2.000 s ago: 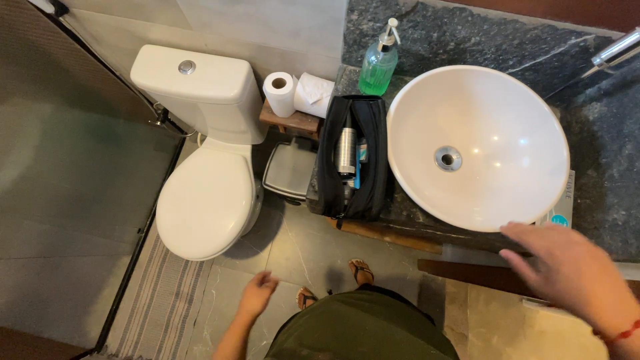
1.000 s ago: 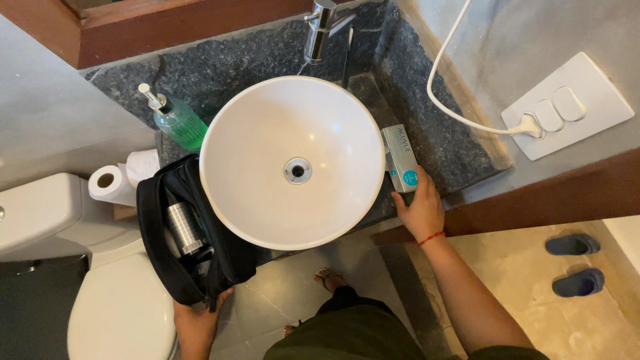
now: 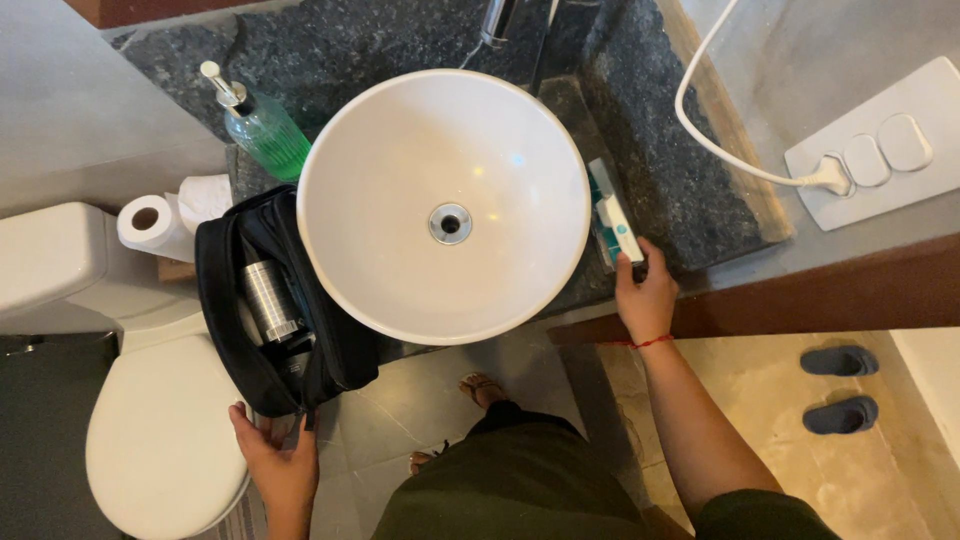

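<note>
My right hand (image 3: 646, 289), with a red string on the wrist, grips the near end of a small white and teal box (image 3: 621, 227) at the right side of the round white basin (image 3: 442, 206). Beside and partly under that box lies another teal and white package (image 3: 602, 214). My left hand (image 3: 281, 454) is at the near lower corner of an open black toiletry bag (image 3: 345, 330), fingers apart, with the zipper end between thumb and fingers; how firmly it holds is unclear. A silver can (image 3: 270, 300) lies inside the bag.
A soap dispenser (image 3: 266, 135) with green liquid stands behind the bag. Toilet paper rolls (image 3: 154, 225) and a toilet (image 3: 169, 442) are at the left. A metal faucet (image 3: 497, 22) is behind the basin. A white cord (image 3: 694, 135) runs to a wall outlet plate (image 3: 877, 150). Dark slippers (image 3: 840, 416) lie on the floor.
My left hand has come to the black bag, which was untouched in the oldest frame. My right hand has taken hold of the small box, now tilted away from the package beside it. The view has swung right.
</note>
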